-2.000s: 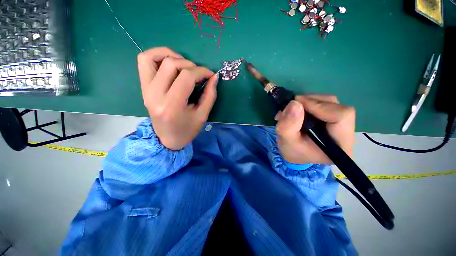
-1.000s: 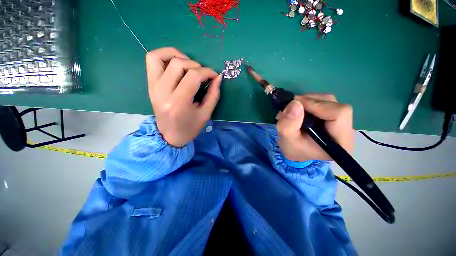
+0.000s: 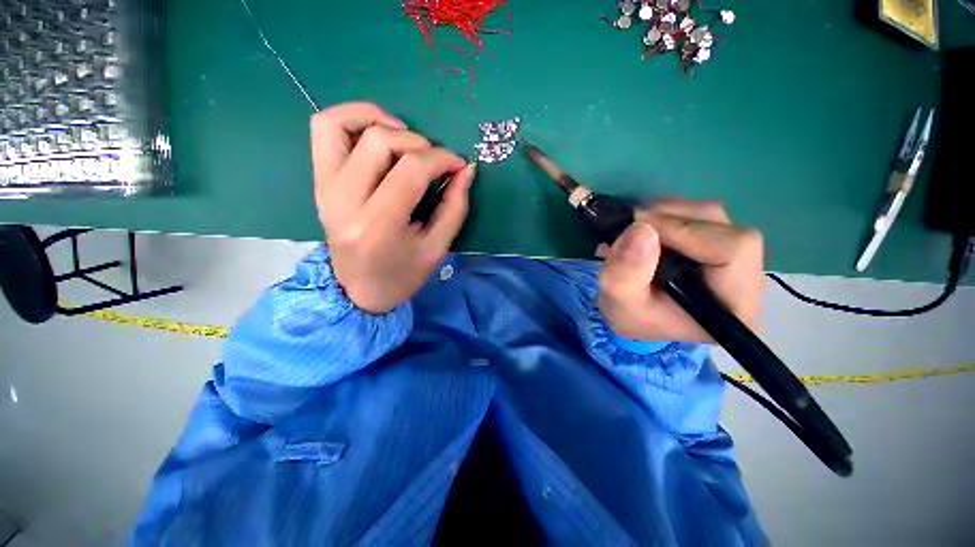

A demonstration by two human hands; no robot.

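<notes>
A small silvery-pink speckled circuit board point(image 3: 497, 141) lies on the green mat. My left hand point(image 3: 390, 208) is at its left, fingers pinched on a thin silvery solder wire point(image 3: 280, 62) that runs up and left from the hand. The wire's end at my fingertips is too small to tell clearly. My right hand point(image 3: 684, 272) holds the black soldering iron point(image 3: 738, 344). Its brownish tip points up and left, just right of the board, with a small gap visible.
Red lead wires point(image 3: 458, 19) and a pile of small round components point(image 3: 671, 27) lie beyond the board. A clear tray point(image 3: 75, 102) is at left. Tweezers point(image 3: 900, 190) and a yellow sponge point(image 3: 911, 16) are at right. A black cord hangs at the bench edge.
My left hand has moved slightly right since the oldest frame. The iron tip has shifted slightly down. The small board looks slightly turned, and its link to my left fingertips is less visible.
</notes>
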